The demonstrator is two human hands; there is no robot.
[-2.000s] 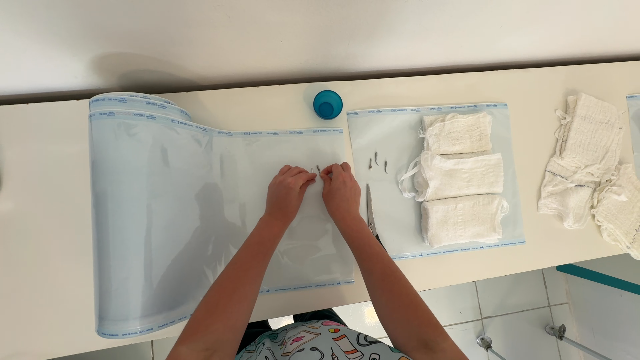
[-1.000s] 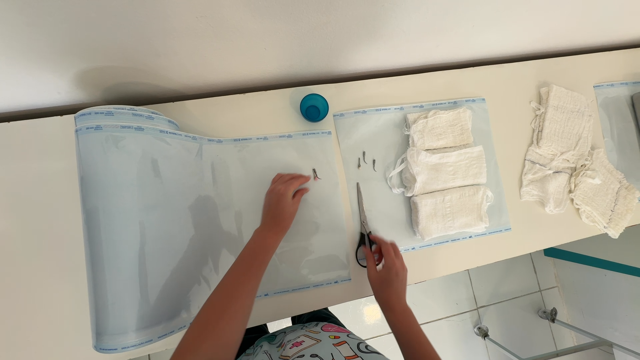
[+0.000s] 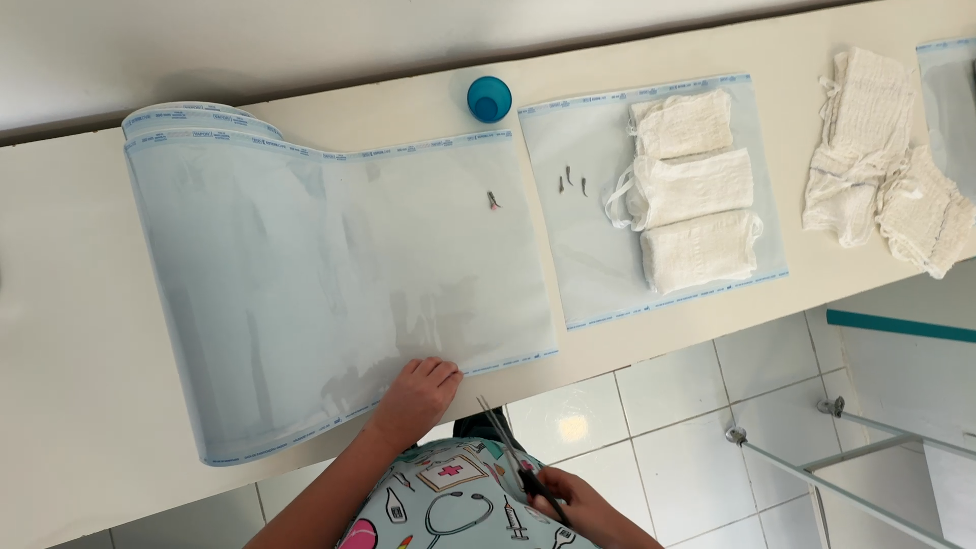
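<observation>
My left hand (image 3: 421,396) rests on the lower edge of the roll of sterilization pouch film (image 3: 358,290), which lies unrolled over the counter. In my right hand (image 3: 568,499) is a pair of scissors with black handles (image 3: 499,427), held by the handles near my body, blades pointing up and away from me. A few small dark items (image 3: 493,200) lie on the film near its right end. To the right is a cut piece of film (image 3: 595,259) bearing several small dark pieces (image 3: 569,175) and three folded white gauze bundles (image 3: 694,188).
A blue cup (image 3: 489,99) stands behind the film near the wall. More white gauze cloths (image 3: 865,137) lie on the right of the counter (image 3: 69,305), with another film piece (image 3: 949,107) at the far right. Below are a tiled floor and metal rails (image 3: 831,488).
The scissors, lying on the counter two seconds ago, were taken hold of by my right hand and brought toward my body. My left hand has moved from the small items to the film's lower edge.
</observation>
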